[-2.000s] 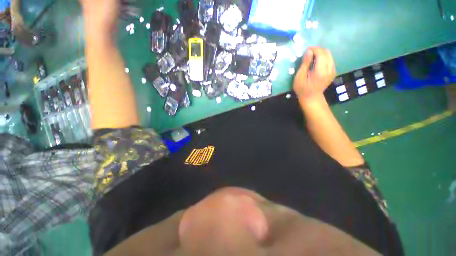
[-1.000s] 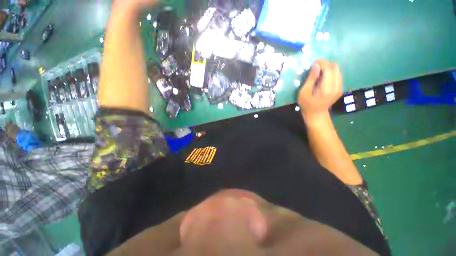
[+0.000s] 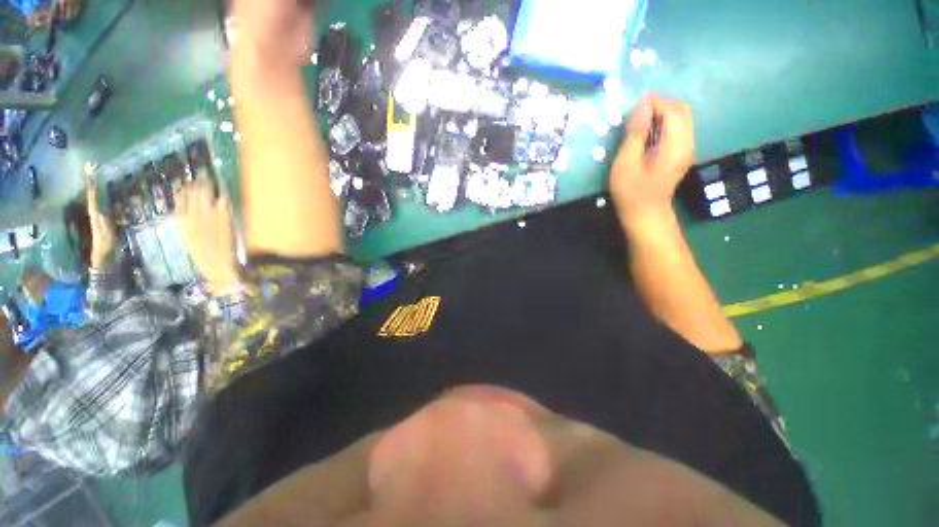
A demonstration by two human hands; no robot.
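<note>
Several opened phone units (image 3: 494, 185) with shiny faces lie in a pile on the green bench. A yellow-framed phone (image 3: 402, 149) lies among them, its upper part covered by a bright, glaring piece. My left hand (image 3: 273, 26) is blurred and cut by the top edge, left of the pile; its fingers and anything in it cannot be made out. My right hand (image 3: 653, 149) is curled at the bench's front edge, right of the pile; a small dark spot shows between its fingers, and I cannot tell if it is an object.
A blue bin (image 3: 577, 36) with white contents stands behind the pile. A dark strip with white squares (image 3: 759, 185) lies along the bench edge, beside a blue item (image 3: 875, 165). At left, a neighbour's hands (image 3: 206, 232) are on a clear tray (image 3: 154, 242) of dark phones. White bits lie scattered.
My left hand went from the top left towards the right and stays at the top edge. The yellow-framed phone has become partly covered. The neighbour's hands have come onto the tray. My right hand remains curled.
</note>
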